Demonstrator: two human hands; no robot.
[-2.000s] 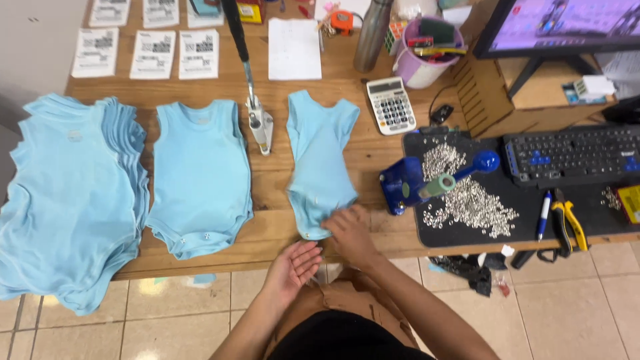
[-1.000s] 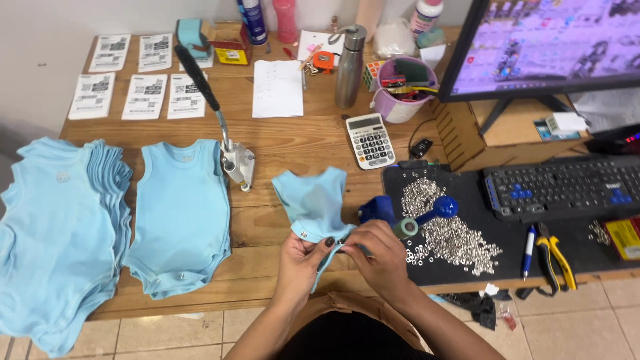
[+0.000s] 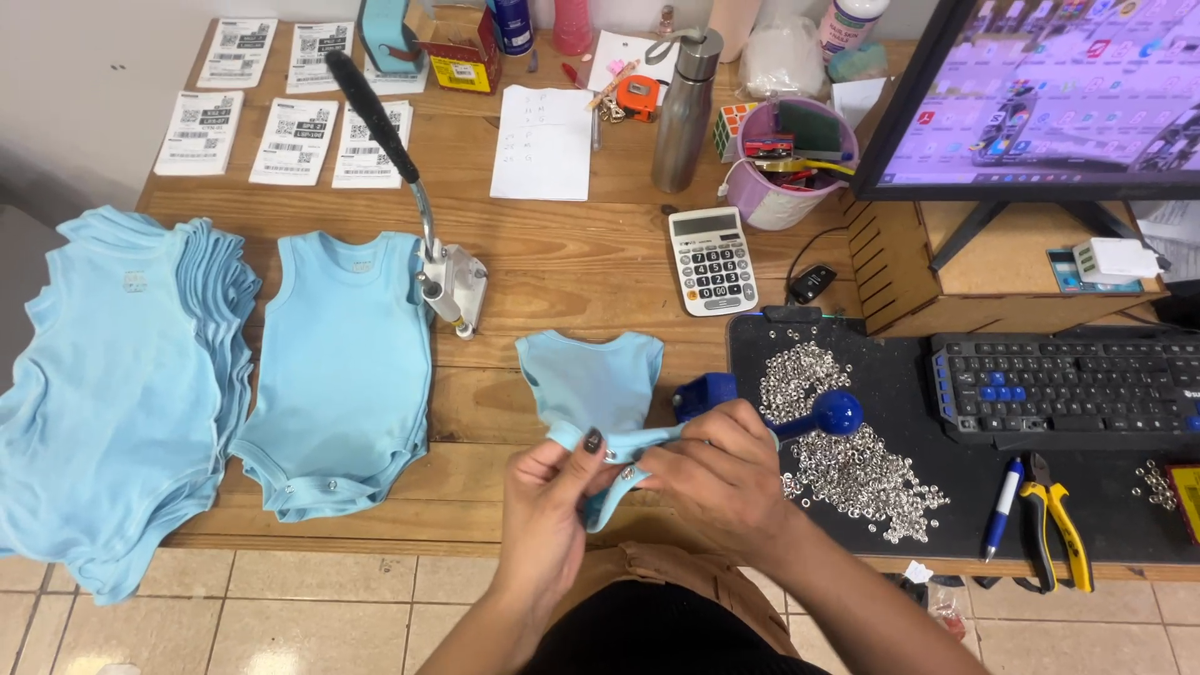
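A light blue sleeveless baby bodysuit (image 3: 600,380) lies partly on the wooden table, its crotch end lifted at the front edge. My left hand (image 3: 553,497) grips the crotch band, thumb on top beside a metal snap. My right hand (image 3: 717,469) pinches the other flap, which also carries a metal snap. Just beyond my right hand is a blue hand tool (image 3: 708,394) with a ball-ended lever, partly hidden by the hand. A second bodysuit (image 3: 347,366) lies flat to the left, and a stack of bodysuits (image 3: 122,375) is at the far left.
A lever press (image 3: 455,291) with a black handle stands behind the second bodysuit. Loose metal snap rings (image 3: 862,469) cover part of a black mat (image 3: 966,516), near pliers (image 3: 1055,525), a pen (image 3: 1004,511) and a keyboard (image 3: 1069,389). Behind are a calculator (image 3: 712,262) and a steel bottle (image 3: 684,117).
My left hand, open and palm up two seconds ago, has taken hold of the bodysuit. Both hands have lifted its lower end, which lay on the table before.
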